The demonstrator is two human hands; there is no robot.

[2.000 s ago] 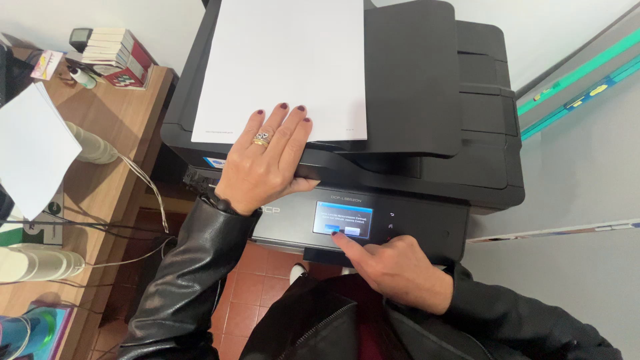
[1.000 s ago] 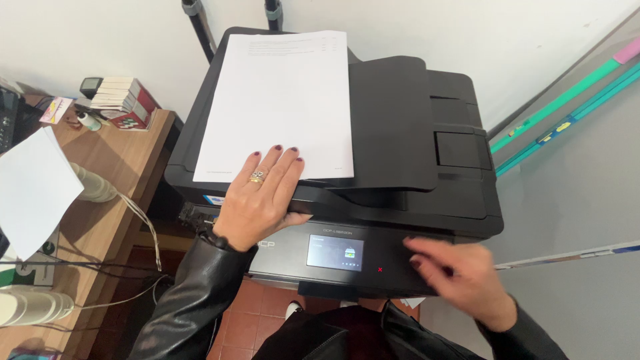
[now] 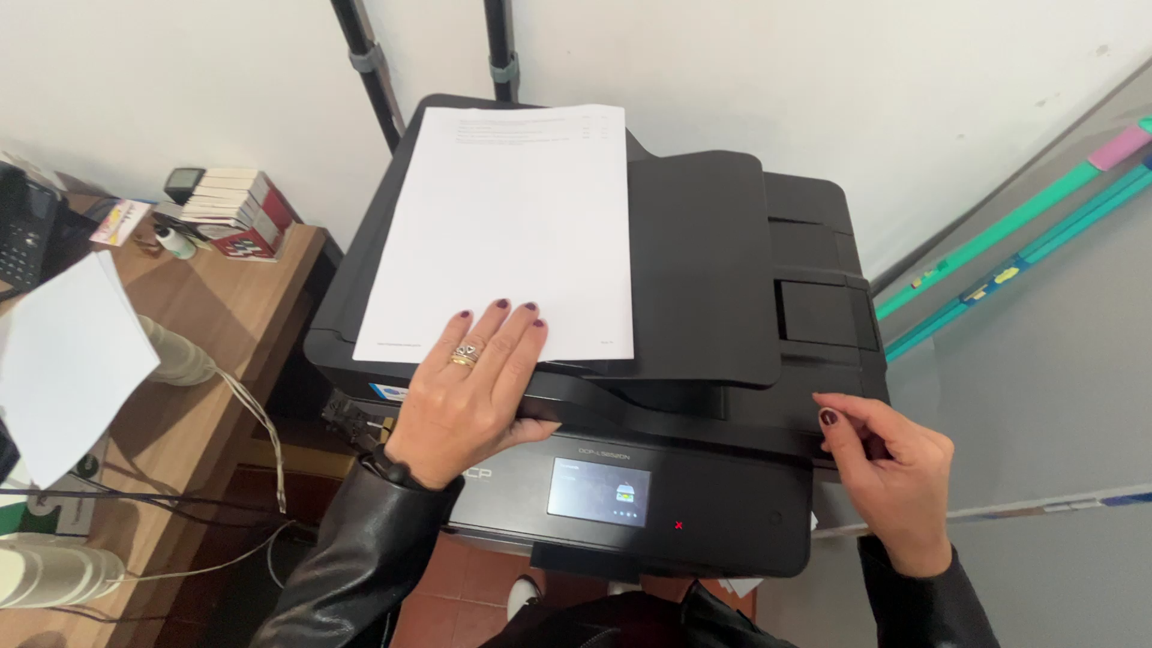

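My left hand (image 3: pixel 477 387) lies palm down on the lower edge of a sheet of printed paper (image 3: pixel 513 234), its thumb along the front edge of the lid. The sheet rests on top of a black multifunction printer (image 3: pixel 702 261). Off the printer's right front corner, my right hand (image 3: pixel 886 468) hovers with thumb and forefinger close together; it appears to hold nothing. Between the two hands, the printer's touchscreen (image 3: pixel 598 491) is lit with a small printer picture, and a red X (image 3: pixel 679 525) glows beside it.
On the left stands a wooden desk (image 3: pixel 243 306) with a phone (image 3: pixel 27 225), loose white papers (image 3: pixel 72 360), a stack of small boxes (image 3: pixel 236 211), white cylinders and cables. Black poles (image 3: pixel 502 54) lean behind the printer. Green tubes (image 3: pixel 1017 216) run along the right side.
My right hand has left the touchscreen and moved right, past the printer's corner. The screen display has changed and a red X now glows. My left hand stays on the paper.
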